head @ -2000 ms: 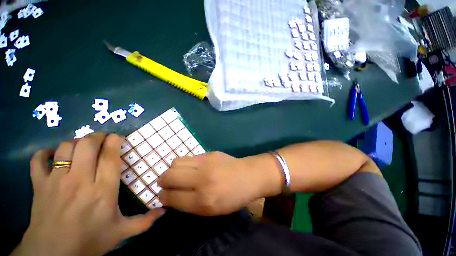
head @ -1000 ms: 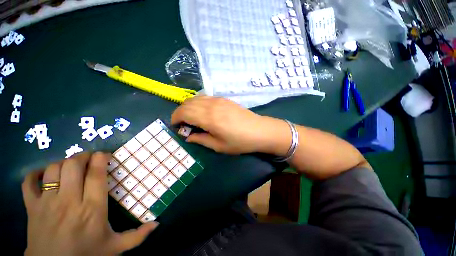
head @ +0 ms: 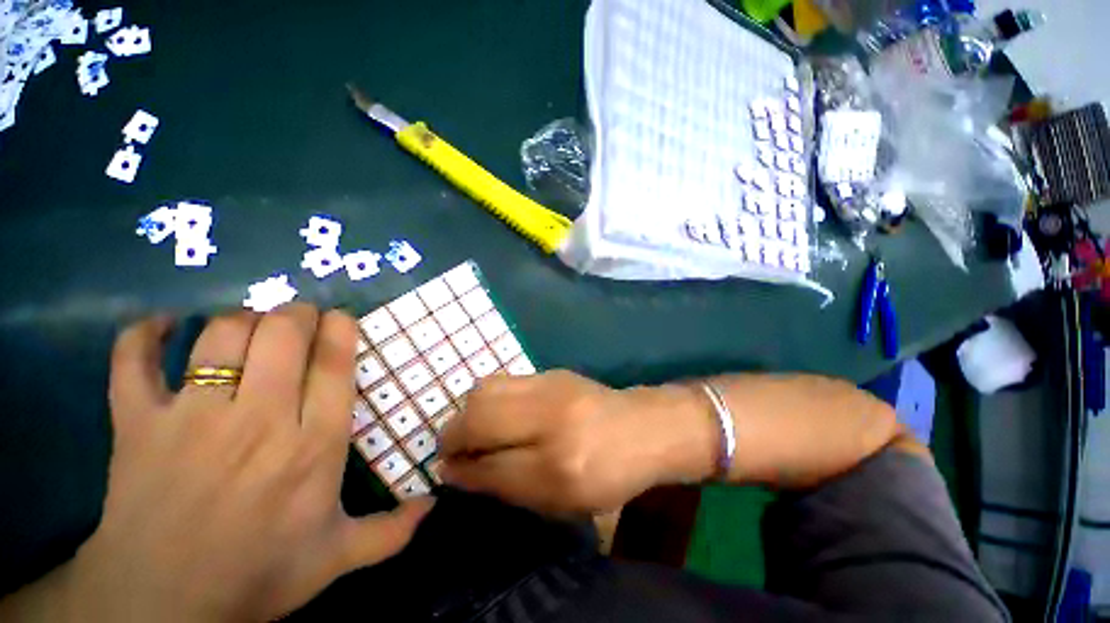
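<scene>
The PCB panel [head: 422, 334] lies on the dark green bench top, its visible cells mostly covered with white square pads; green shows along its right edge. My left hand [head: 250, 444] holds the panel at its left side, fingers over the upper left edge and thumb at the lower corner. My right hand [head: 536, 436] is over the panel's lower right part, its bent fingertips down on the cells. It covers the cells below it, and any pad between its fingertips is hidden.
Loose white liners [head: 321, 261] lie beyond my left hand, with more at the upper left. A yellow utility knife [head: 481, 185] points away, touching the white blister tray [head: 676, 128]. Blue nippers [head: 876, 307] and clear bags [head: 956, 164] lie at the right.
My right hand has moved from beyond the panel's upper right edge, where it held a small pad, down onto the lower right cells. The camera view has shifted; my left hand still holds the panel.
</scene>
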